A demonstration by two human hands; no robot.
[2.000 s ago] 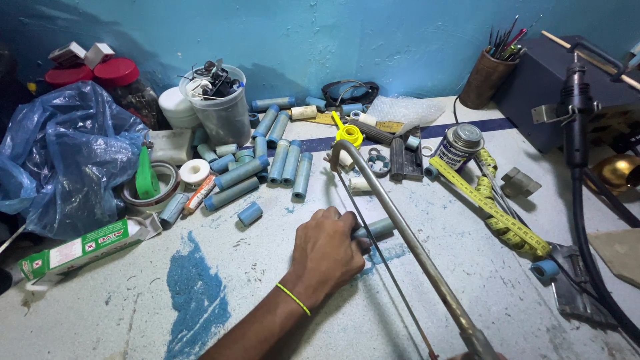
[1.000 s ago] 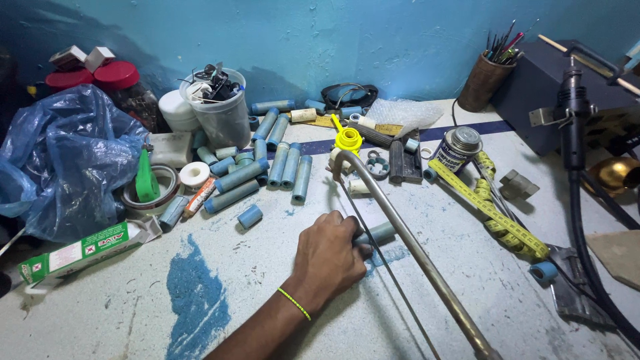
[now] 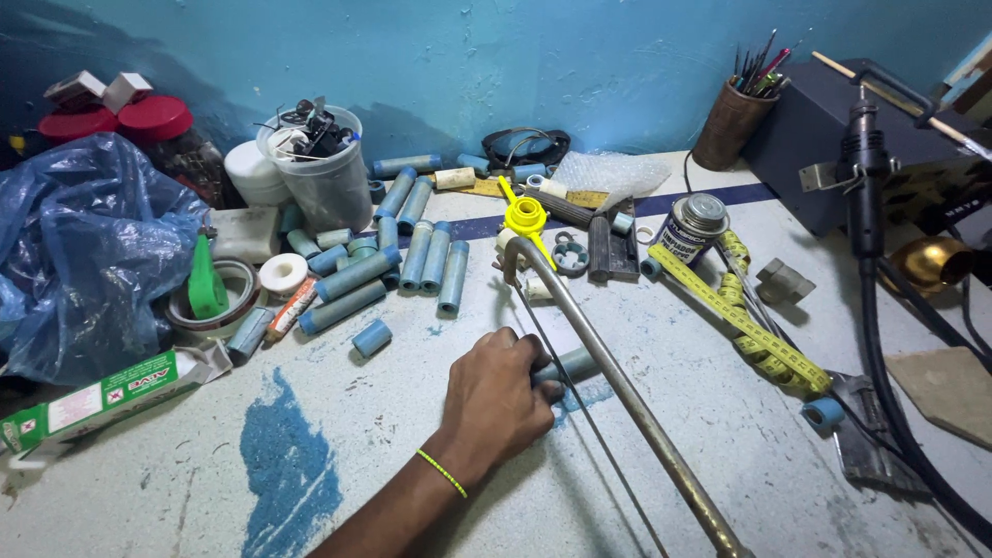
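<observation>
My left hand [image 3: 500, 391], with a beaded yellow-green band at the wrist, grips a blue-grey plastic pipe [image 3: 577, 366] against the white worktop. A hacksaw with a tubular metal frame [image 3: 620, 380] slants over the pipe, and its thin blade [image 3: 570, 380] crosses the pipe just right of my fingertips. The saw's handle lies beyond the bottom edge, and my right hand is out of view. Blue sawdust [image 3: 585, 397] lies beside the pipe. A short blue pipe piece [image 3: 372, 338] rests to the left of my hand.
Several cut pipe lengths [image 3: 453, 275] lie behind my hand, near a yellow plastic fitting [image 3: 525, 215]. A plastic tub [image 3: 325, 178], blue bag [image 3: 85, 256] and green-white box [image 3: 108, 399] stand left. At right are a metal can [image 3: 690, 229], tape measure [image 3: 736, 318] and black cable [image 3: 876, 333].
The hacksaw has shifted slightly along its length between the frames. My left hand stays on the pipe in about the same place.
</observation>
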